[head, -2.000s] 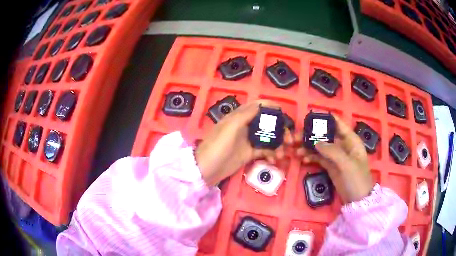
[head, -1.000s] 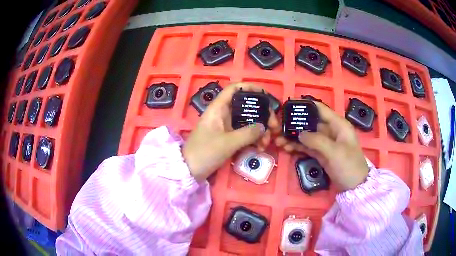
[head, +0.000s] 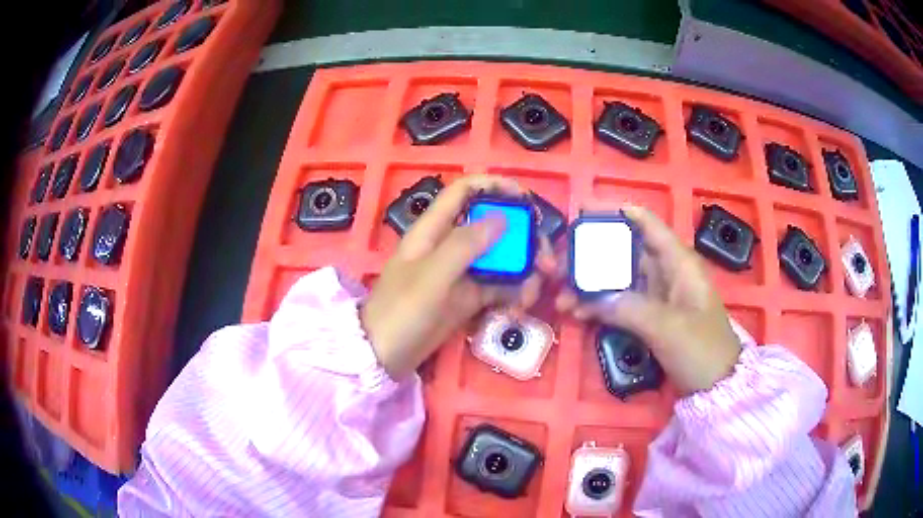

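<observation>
My left hand [head: 430,273] holds a dark smartwatch unit [head: 514,243] face up, its screen lit blue, with the thumb over the screen. My right hand [head: 683,298] holds a second dark smartwatch unit [head: 602,255] beside it, its screen lit white, the thumb at its lower edge. Both units are above the red-orange compartment tray [head: 334,243]. In the tray, several dark units lie back up, such as one at the upper left [head: 326,204], and several light units too, such as one below my hands [head: 512,342].
A neighbouring red-orange tray [head: 187,182] at the left holds several glossy black units [head: 94,316]. Another tray [head: 880,40] shows at the upper right corner. A pale rail [head: 455,46] runs behind. White paper [head: 893,202] and a blue pen [head: 914,265] lie at the right edge.
Both screens went from white with text, to black with text, to plain blue on the left unit and plain white on the right. My left thumb has moved up onto its screen.
</observation>
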